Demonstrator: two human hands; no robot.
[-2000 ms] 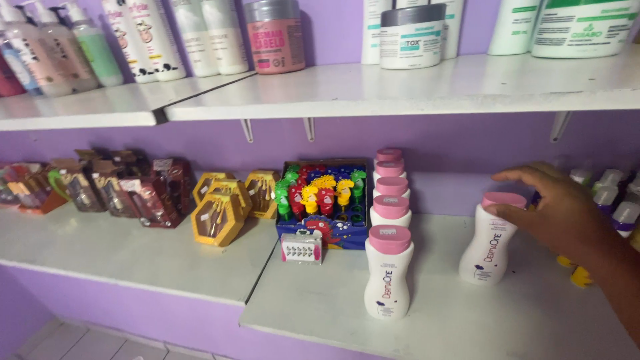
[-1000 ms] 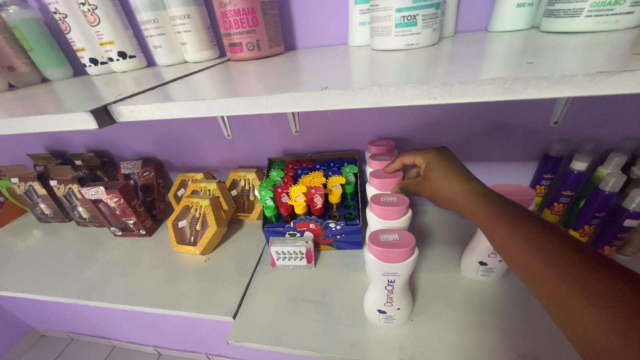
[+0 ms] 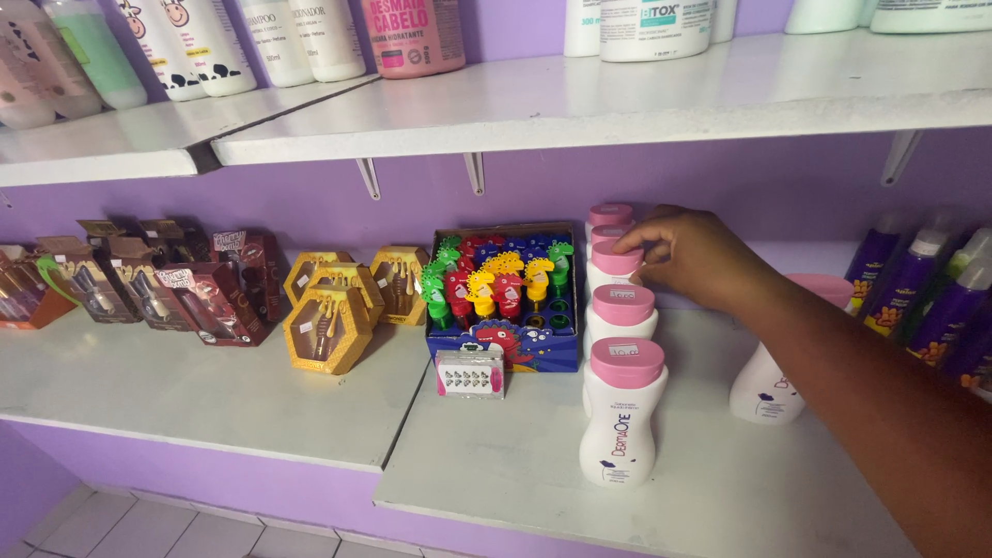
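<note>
My right hand (image 3: 682,252) reaches in from the right, its fingertips at the pink cap of the third bottle (image 3: 616,262) in a row of white bottles on the lower shelf. Whether the fingers grip that cap or only touch it, I cannot tell. The front bottle (image 3: 620,418) of the row stands upright, with a price sticker on its pink cap. Another such bottle (image 3: 767,387) stands apart to the right, partly hidden behind my forearm. Left of the row is a box of dinosaur-topped tubes (image 3: 504,302), with a small silver pack (image 3: 470,375) before it. My left hand is out of view.
Gold hexagonal boxes (image 3: 327,329) and dark red boxes (image 3: 209,302) stand farther left on the lower shelf (image 3: 232,411). Purple bottles (image 3: 903,283) are at the right. The upper shelf (image 3: 604,101) overhangs at the back, holding more bottles and jars.
My right hand has moved left from the separate bottle at the right to the row of pink-capped bottles. That separate bottle still stands on the shelf. The view has moved closer.
</note>
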